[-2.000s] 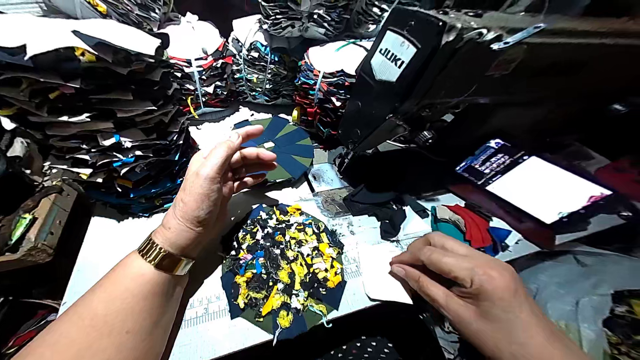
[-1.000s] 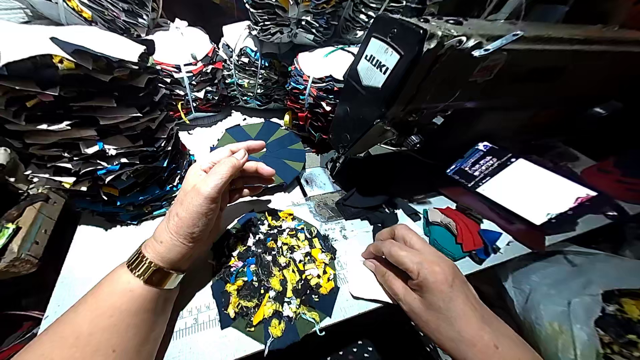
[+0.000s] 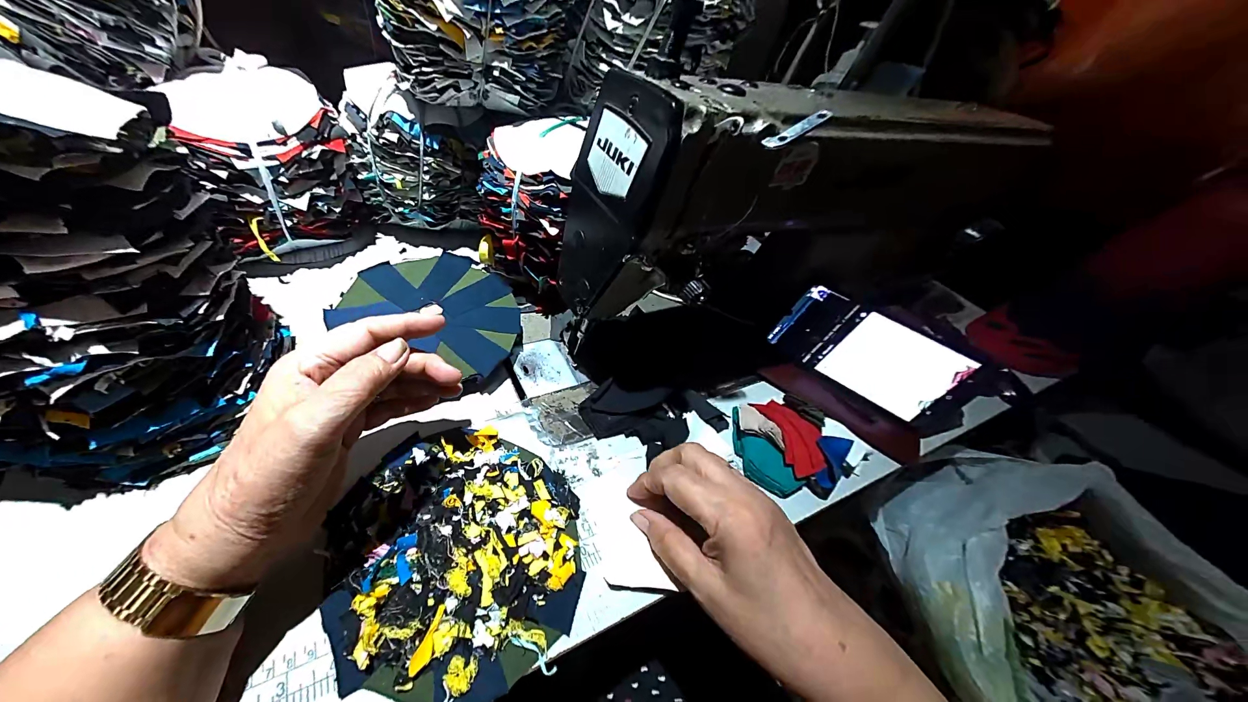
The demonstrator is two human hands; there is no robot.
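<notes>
My left hand (image 3: 322, 429), with a gold-coloured watch at its wrist, hovers palm inward with fingers apart and nothing between them. Below and right of it, yellow, black, white and blue fabric scraps (image 3: 468, 556) lie heaped on a round piece of navy and olive cloth. Behind my fingers lies another round patchwork piece (image 3: 468, 302) of navy and olive wedges. My right hand (image 3: 717, 517) is curled beside a white sheet (image 3: 629, 546) at the table's front edge; whether its fingers hold anything is hidden. A JUKI sewing machine (image 3: 634, 185) stands beyond.
Tied stacks of fabric pieces (image 3: 88, 283) rise at the left and back. Right of the machine's needle area lie red and teal cloth pieces (image 3: 780, 448) and a lit phone (image 3: 877, 361). A plastic bag (image 3: 936, 546) of scraps sits at lower right. Measuring scale markings (image 3: 297, 673) show at the table's front.
</notes>
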